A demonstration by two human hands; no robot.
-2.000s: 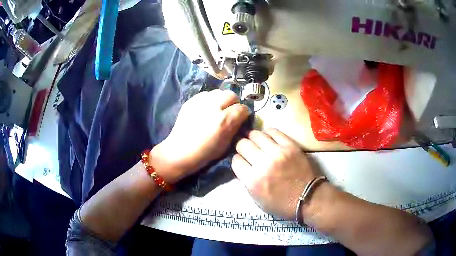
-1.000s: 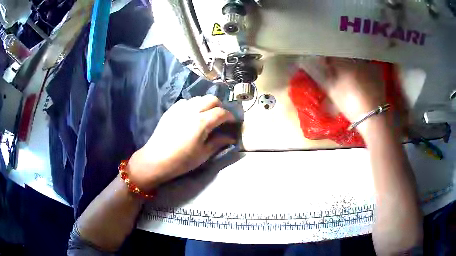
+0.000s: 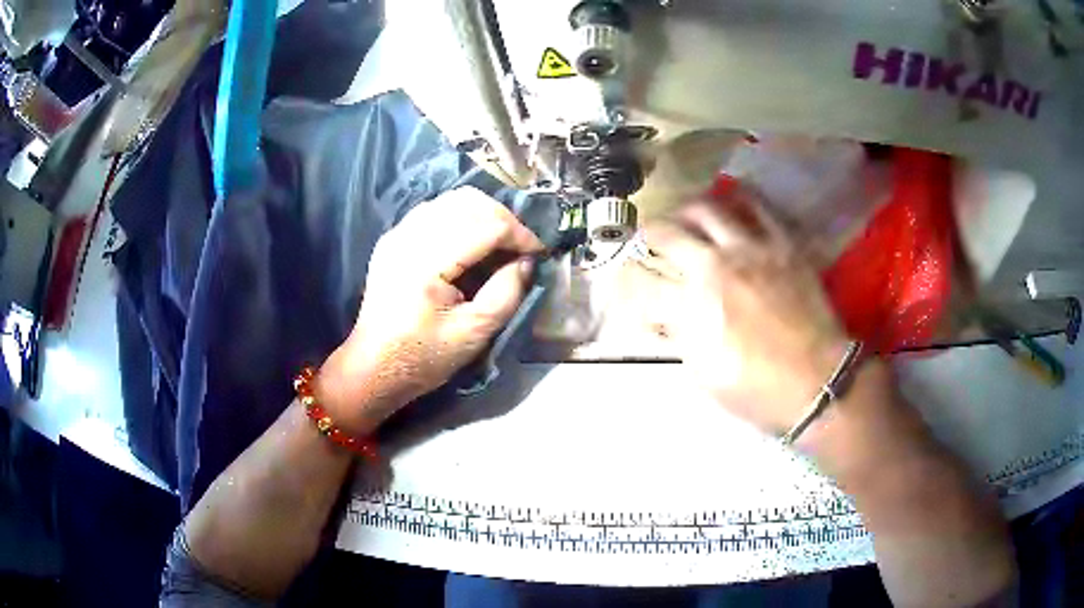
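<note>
A dark navy-grey garment piece (image 3: 321,178) lies bunched left of the needle, with its edge near the presser foot. My left hand (image 3: 446,303) pinches the cloth edge between thumb and forefinger, just left of the foot. My right hand (image 3: 743,303) is blurred, right of the needle and in front of the red bag; whether it holds something cannot be told. The sewing machine head (image 3: 761,77) is cream-white with purple HIKARI lettering. The tension assembly (image 3: 611,178) sits above the foot. The needle tip is hidden.
A red plastic bag (image 3: 909,261) with white material lies under the machine arm. Yellow-green snips (image 3: 1037,356) lie at the right. A light-blue bar (image 3: 244,95) hangs at the left. A printed ruler (image 3: 594,529) runs along the front edge. A red flat item (image 3: 71,271) lies far left.
My right hand left the cloth, reached into the red bag, and has now come back left towards the needle. My left hand stays on the cloth, its fingertips now closer to the foot.
</note>
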